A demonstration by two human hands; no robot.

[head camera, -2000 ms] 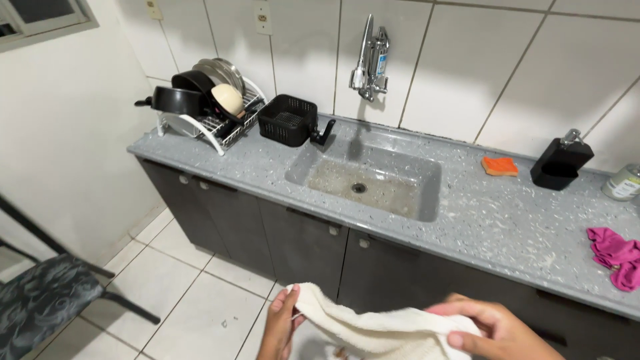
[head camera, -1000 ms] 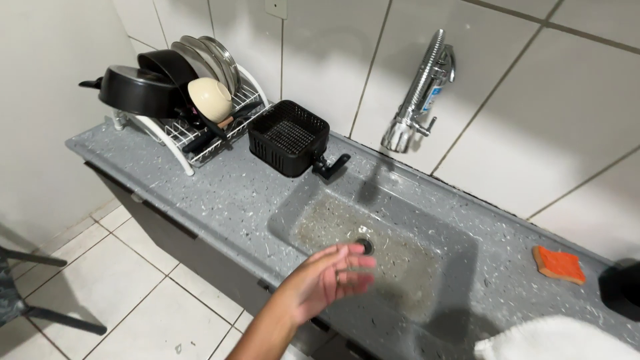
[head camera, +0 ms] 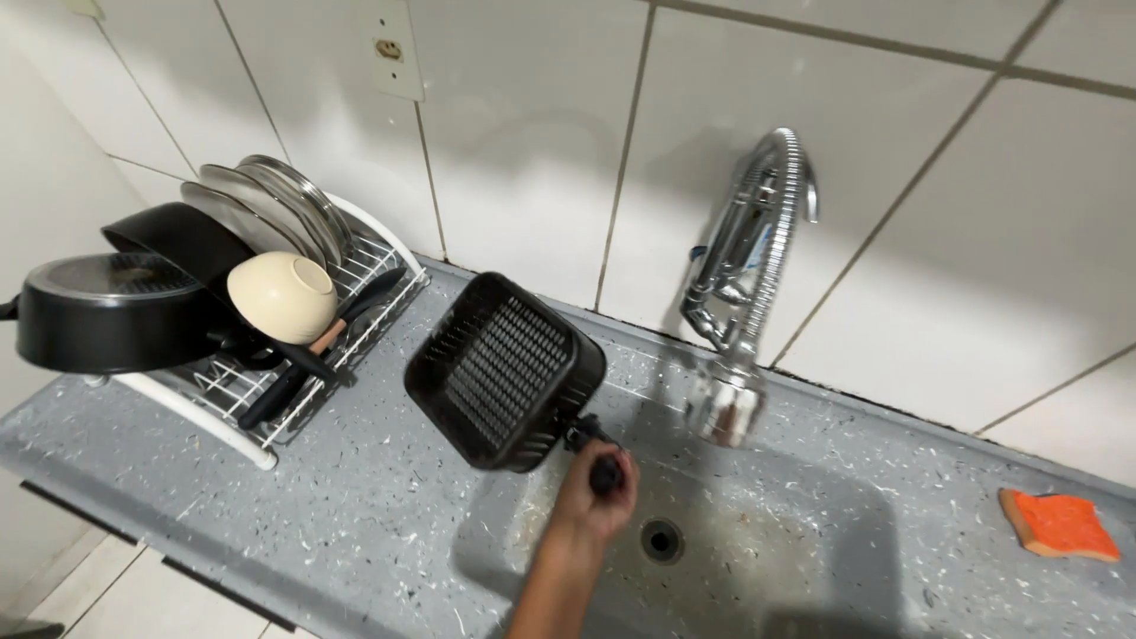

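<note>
My left hand [head camera: 596,497] is closed around the black handle [head camera: 606,472] of a black air fryer basket [head camera: 506,382]. The basket is tilted, its perforated inside facing me, over the counter at the back left corner of the sink [head camera: 737,541]. Whether its underside touches the counter cannot be told. To the right of it is the chrome faucet [head camera: 770,266], whose spout end hangs over the sink's back edge. My right hand is out of view.
On the left, a white wire dish rack [head camera: 191,417] holds a black pot [head camera: 111,324], another black pan, glass lids [head camera: 266,209], a cream bowl [head camera: 282,297] and black utensils. An orange sponge [head camera: 1061,524] lies on the counter at right. The tiled wall [head camera: 515,177] stands behind.
My left hand has moved from above the sink to the basket's handle and grasped it. The basket, upright on the counter before, is now tilted. The white cloth has left the view.
</note>
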